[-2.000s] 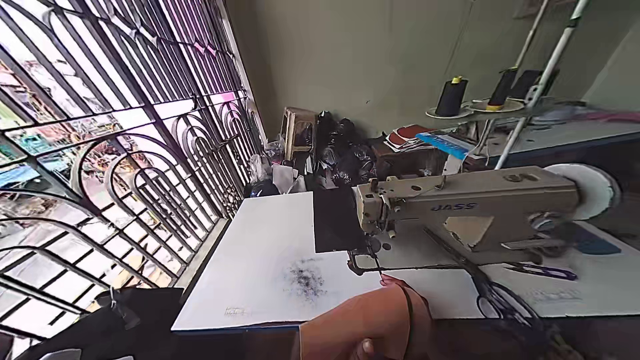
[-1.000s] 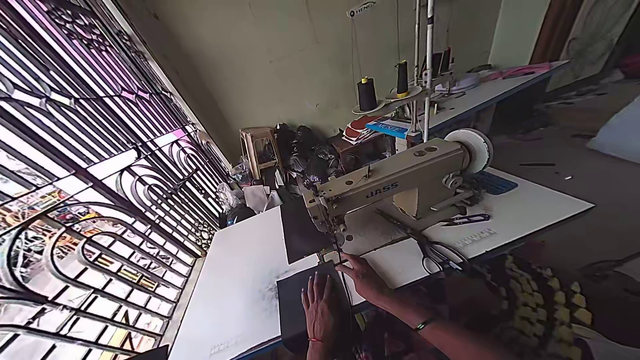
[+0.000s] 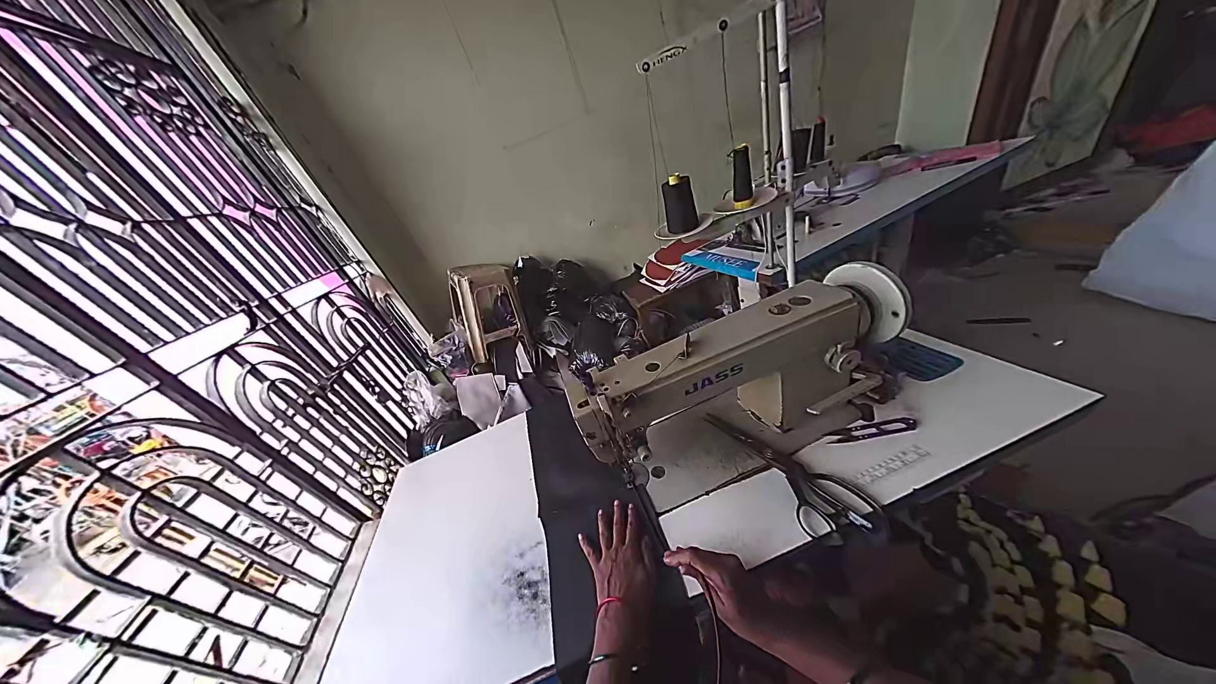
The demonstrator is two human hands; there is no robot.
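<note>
A cream industrial sewing machine (image 3: 722,370) stands on a white table (image 3: 446,541). Black fabric (image 3: 570,475) runs under its needle area and down over the front edge. My left hand (image 3: 619,560) lies flat on the fabric, fingers spread, just in front of the presser foot. To its right, my right hand (image 3: 712,575) pinches the fabric's right edge between thumb and fingers; a thin cord or strip hangs below it. Large scissors (image 3: 807,484) rest on the machine bed and table, right of my hands. Small thread snips (image 3: 874,430) lie beyond them.
A metal window grille (image 3: 237,361) borders the left side. Black thread cones (image 3: 680,204) sit on a stand behind the machine. A wooden stool (image 3: 486,309) and black plastic bags (image 3: 579,313) are against the wall. Another work table (image 3: 883,204) stands at the back right.
The black fabric now stretches in front of the machine under my left hand, which was out of view two seconds ago. My right hand has moved from near the needle toward the front edge.
</note>
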